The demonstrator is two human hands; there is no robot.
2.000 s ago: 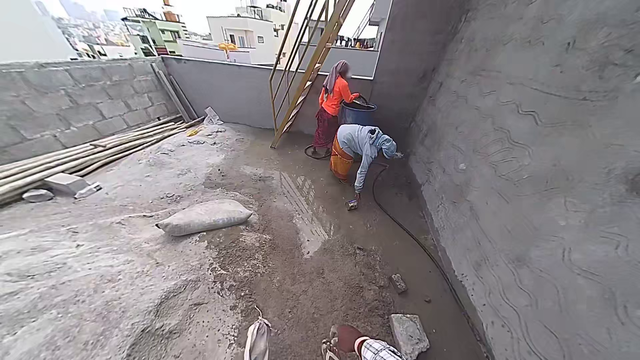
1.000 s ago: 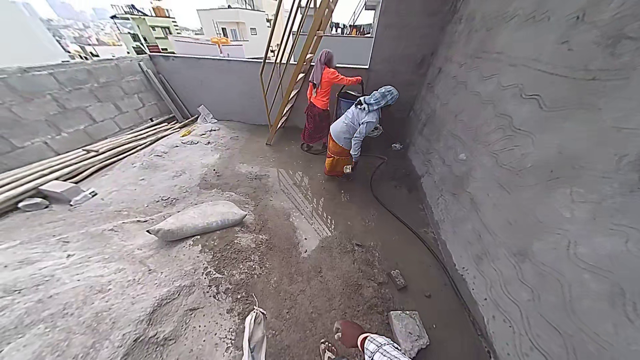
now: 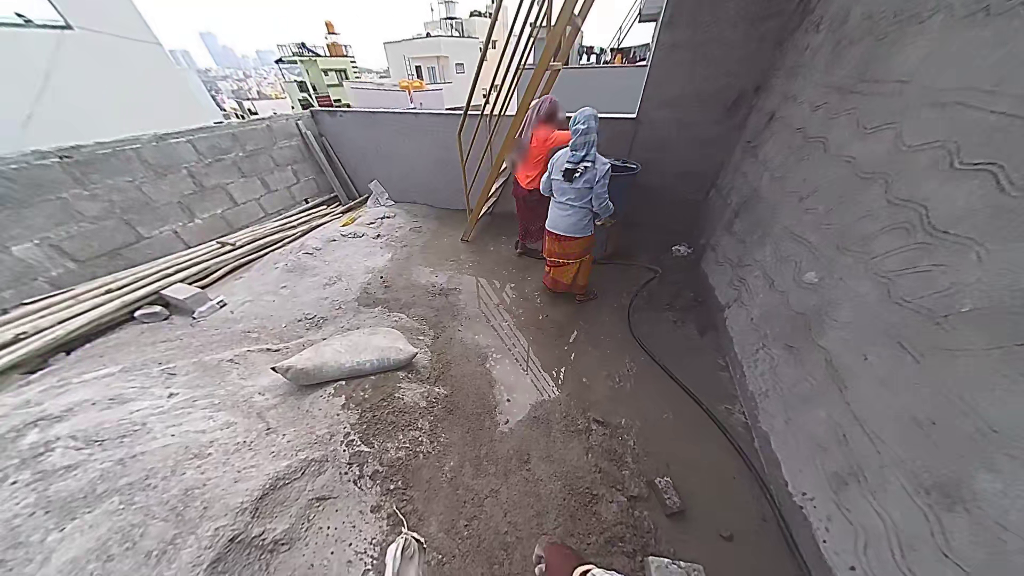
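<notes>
At the bottom edge, right of the middle, my right hand (image 3: 558,558) shows in part, blurred and cut off, with a pale cuff beside it. Whether its fingers are closed or hold anything cannot be told. My left hand is out of view. To the left of my right hand stands a pale sack top tied with string (image 3: 406,552). A piece of block (image 3: 674,567) lies at the bottom edge on the right, and a smaller broken piece (image 3: 666,495) lies above it on the wet floor.
Two people stand by a blue drum (image 3: 622,188) near a yellow metal stair (image 3: 520,120). A black hose (image 3: 696,396) runs along the plastered wall (image 3: 888,280). A filled sack (image 3: 348,355) lies left of a puddle (image 3: 512,352). Long poles (image 3: 160,276) lie along the block wall (image 3: 152,188).
The person in the blue shirt was bent low over the floor, then rose, and now stands upright by the drum with their back to me. My right hand is lower in the view.
</notes>
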